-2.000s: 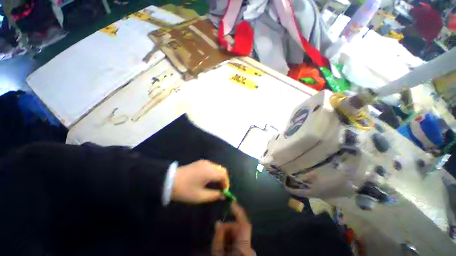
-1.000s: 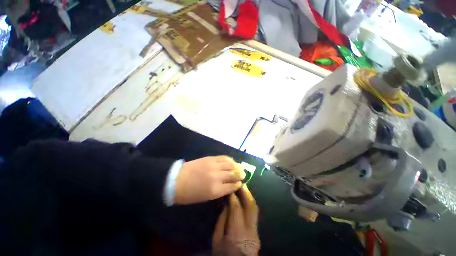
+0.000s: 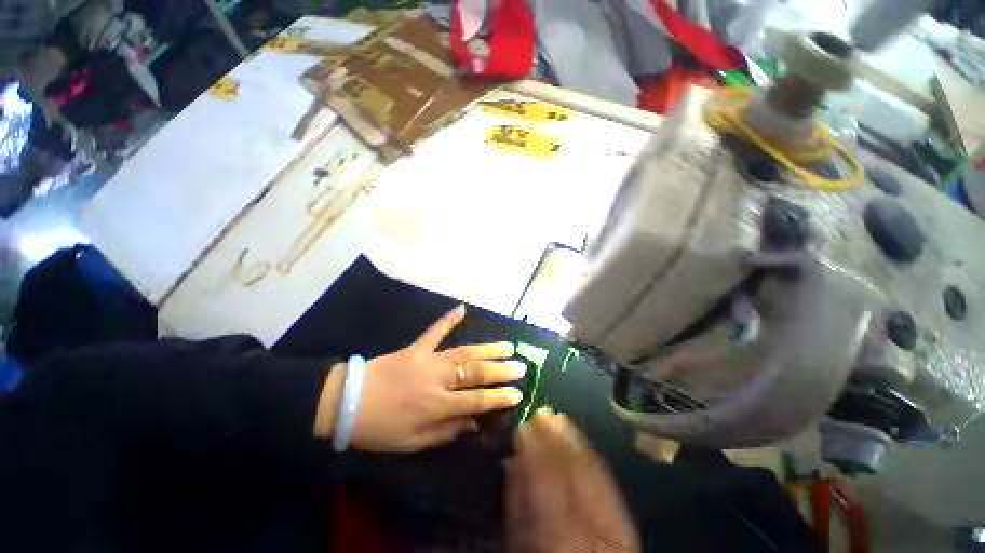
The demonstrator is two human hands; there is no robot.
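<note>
A black fabric panel [image 3: 373, 308] lies on the table in front of me, its far corner pointing away. A small bright green strip [image 3: 533, 373] shows on it beside my fingertips, with another short green bit to its right. My left hand [image 3: 432, 391] lies flat on the panel with fingers spread, fingertips at the green strip's left side. My right hand [image 3: 567, 486] is blurred, below and right of the strip; whether it holds anything cannot be told. The sewing machine head [image 3: 691, 248] stands to the right; its needle is hidden.
The white table [image 3: 432, 227] has brown tape [image 3: 400, 86] and yellow labels [image 3: 522, 140]. Grey and red pieces [image 3: 491, 38] lie at the far edge. Yellow thread [image 3: 832, 167] loops round the machine's post. Orange-red handles [image 3: 840, 518] show at lower right. Dark fabric [image 3: 81, 308] is at the left.
My left hand has gone from pinching at the green strip to lying flat with fingers spread. My right hand has moved right, away from the left fingers. The green strip is more exposed.
</note>
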